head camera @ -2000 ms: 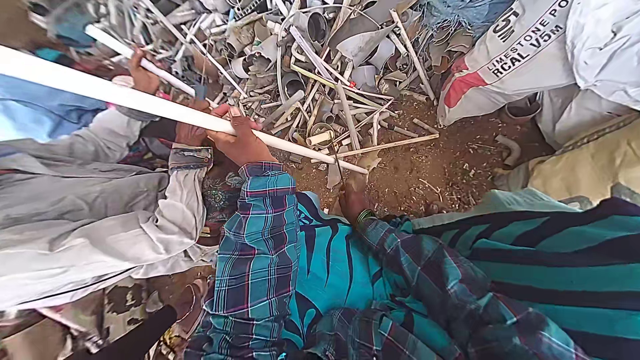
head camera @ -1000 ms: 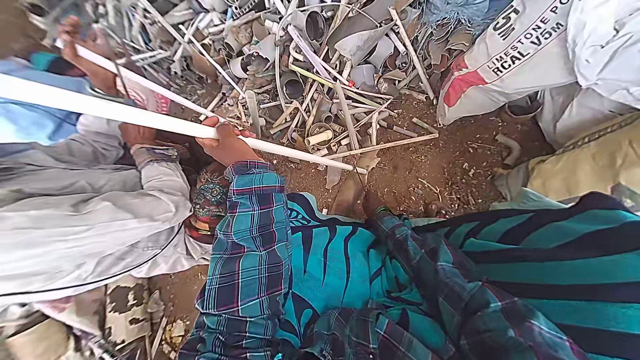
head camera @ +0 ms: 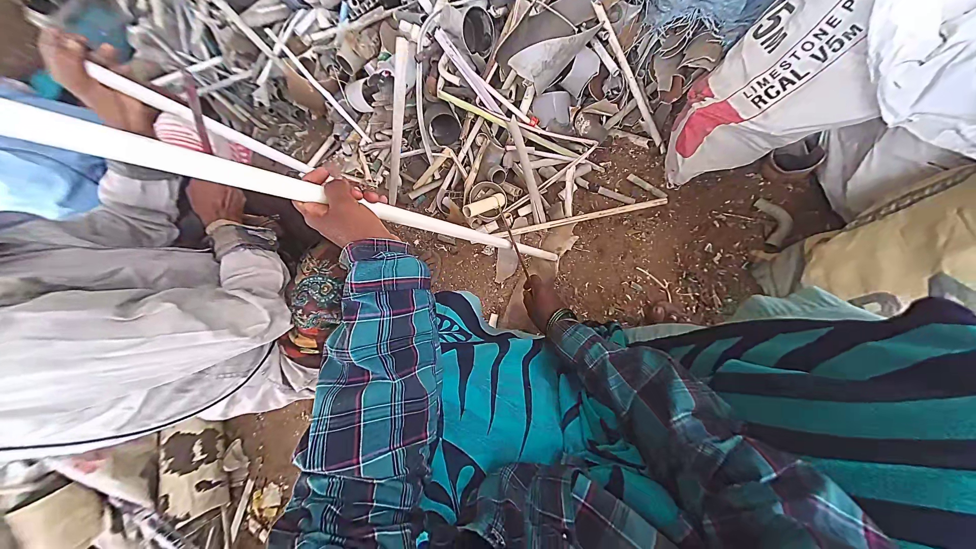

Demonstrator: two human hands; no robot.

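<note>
My left hand [head camera: 343, 210] grips a long white plastic pipe [head camera: 442, 226], which runs from the left edge down to the ground in front of me. Near the pipe's lower end my right hand [head camera: 540, 303] is closed on a thin dark tool [head camera: 516, 248], perhaps a blade, that reaches up across the pipe. Whether its edge touches the pipe cannot be told. A flat gray piece [head camera: 518, 309] lies beside my right hand. Another person's hand [head camera: 72, 72] at the upper left holds a second white pipe [head camera: 191, 114].
A heap of scrap plastic pipes [head camera: 450, 99] spreads across the top. A white woven sack [head camera: 785, 84] with printing stands at the upper right, a tan sack [head camera: 900, 236] below it. A co-worker in a light gray garment [head camera: 130, 335] sits close on my left. A thin strip [head camera: 587, 216] lies on the soil.
My left hand first moved left along the pipe, then slightly back right. The co-worker's raised hand has moved up and left. The thin tool at my right hand has shifted against the pipe.
</note>
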